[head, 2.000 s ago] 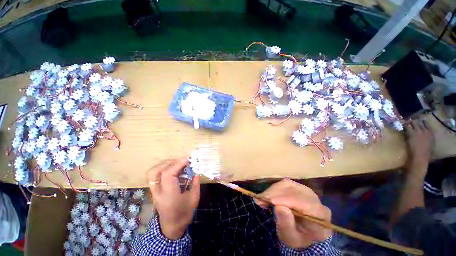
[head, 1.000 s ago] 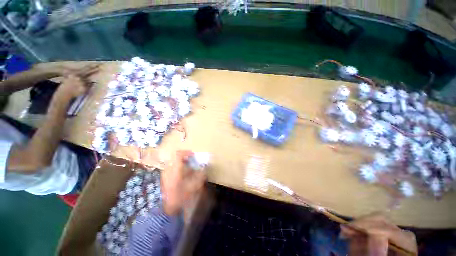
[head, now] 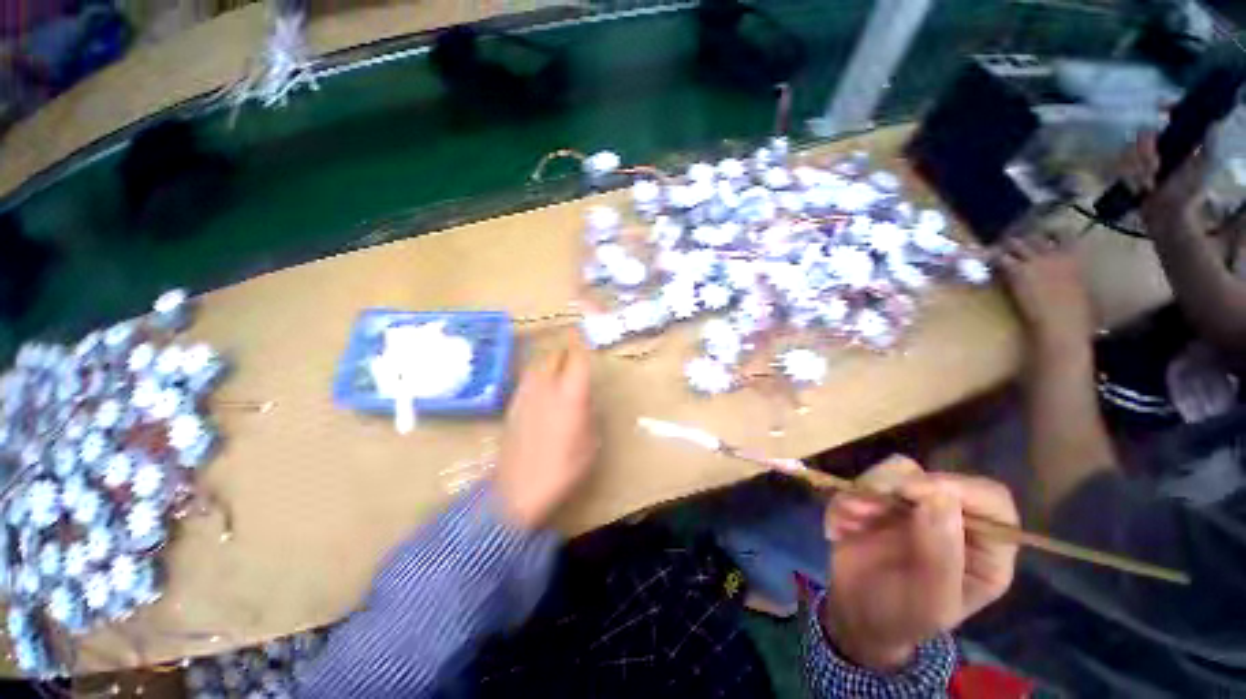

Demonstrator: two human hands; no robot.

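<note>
My right hand [head: 918,563] is shut on the thin wooden brush [head: 1093,552]. Its white-coated tip points left over the bench, beside the right pile. My left hand [head: 547,430] is blurred, back up and fingers stretched out, between the blue paste tub [head: 500,366] and the right pile; no part shows in it. White paste [head: 426,358] is heaped in the tub and hangs over its front rim. Small wired motors with white star tops lie in a right pile [head: 806,260] and a left pile [head: 103,478].
The faint striped patch [head: 469,471] lies below the tub. More parts [head: 260,669] show under the bench edge at lower left. A black box [head: 973,148] and a neighbour's arm [head: 1063,355] are at right. The green conveyor [head: 342,178] runs behind the bench.
The view has swung left, then right. My left hand held a part, moved it over the box side, and now reaches toward the right pile without a visible part. The brush stays in my right hand.
</note>
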